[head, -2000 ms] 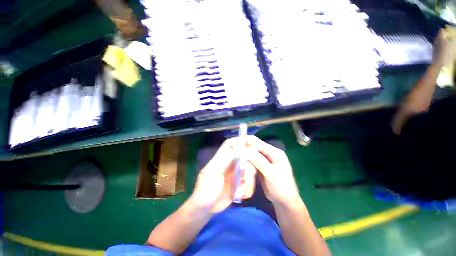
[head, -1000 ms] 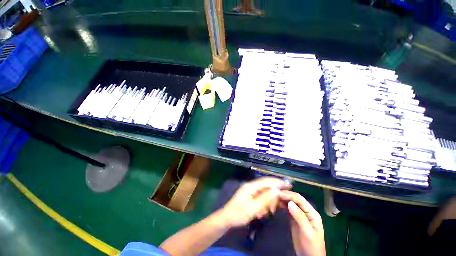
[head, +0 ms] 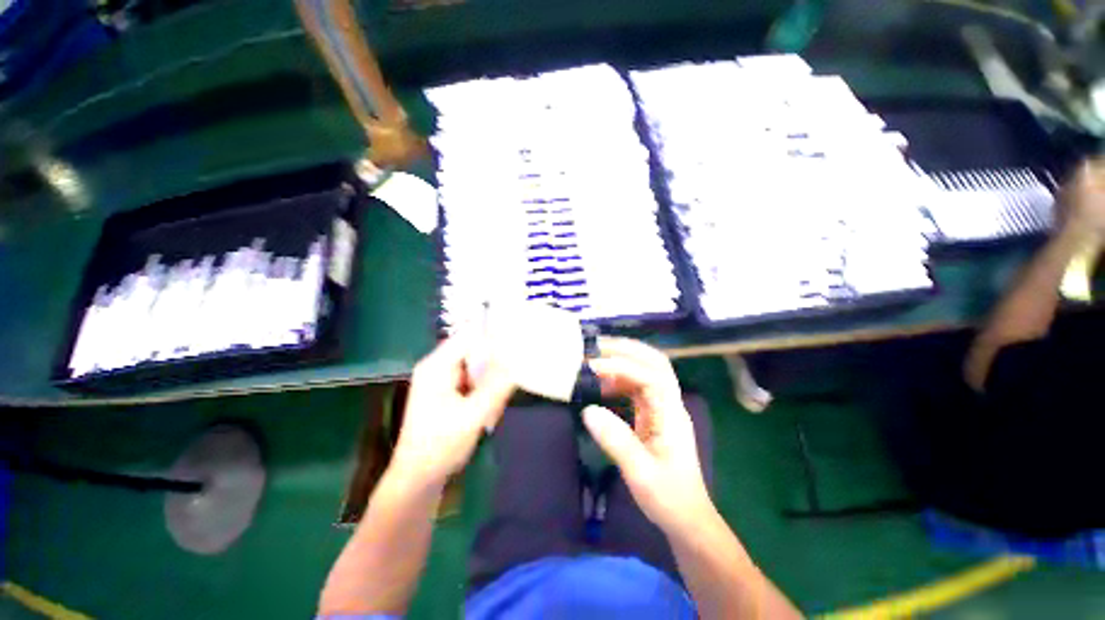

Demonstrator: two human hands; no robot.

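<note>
My left hand [head: 451,406] holds a small pale sheet [head: 533,350] by its left side, just in front of the bench edge. My right hand [head: 639,418] is at the sheet's right side, its thumb and fingers around a small dark piece [head: 588,380]; whether this is part of a tube is unclear. Two black trays packed with white tubes lie behind my hands, a left one [head: 485,170] with a column of dark bands and a right one [head: 776,182]. Another sheet [head: 410,201] lies left of them.
A black tray [head: 224,230] partly filled with white tubes is at the left. Another tray [head: 969,139] is at the right, near a person's arm [head: 1030,285]. A taped post [head: 390,136] stands behind. A round stand base [head: 215,491] and cardboard box [head: 373,454] are below.
The view has swung right and back. My hands have moved apart, and the pale sheet is now between them. The yellow piece seen beside the trays earlier no longer shows there.
</note>
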